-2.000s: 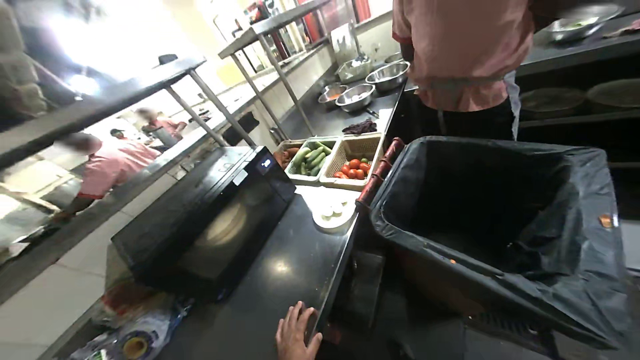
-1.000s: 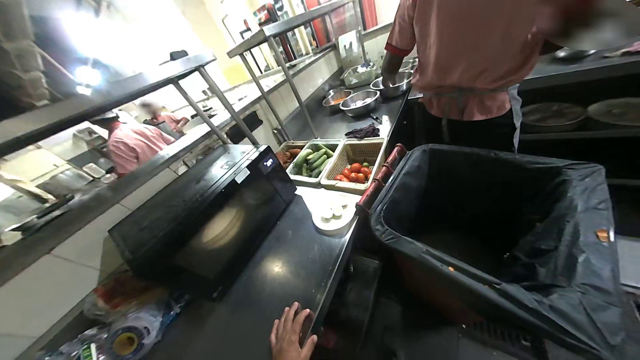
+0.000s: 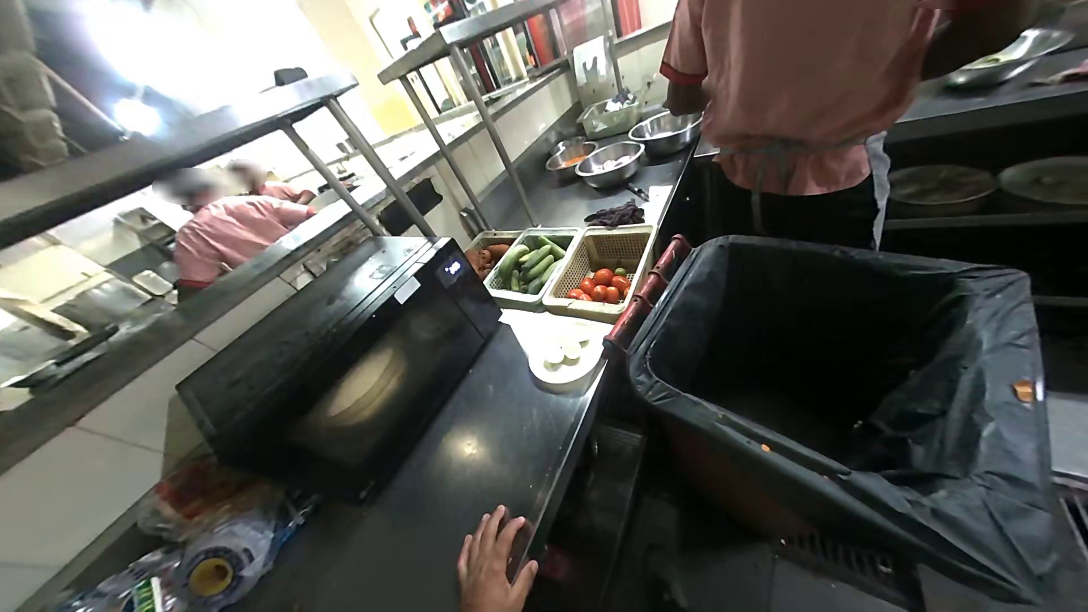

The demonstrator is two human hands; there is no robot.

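Observation:
My left hand (image 3: 495,565) rests near the edge of the dark metal counter (image 3: 450,501), at the bottom of the view, fingers apart and holding nothing. My right hand is out of view. Up the counter from my hand lies a white plate (image 3: 565,374) with pale round pieces on it. A black microwave oven (image 3: 340,365) stands left of the plate. Beyond it sit plastic baskets: one with tomatoes (image 3: 605,287), one with cucumbers (image 3: 535,265), and one with orange-brown vegetables (image 3: 491,255).
A large bin with a black liner (image 3: 816,442) stands right of the counter. Behind it a co-worker in a pink shirt (image 3: 790,93) faces away. Steel bowls (image 3: 610,165) stand at the counter's far end. Plastic packaging and a film roll (image 3: 211,576) lie lower left; more people work beyond the shelf.
The co-worker behind the bin has shifted a little, an arm now reaching out to the right. My left hand stays on the counter. The people at far left have changed posture.

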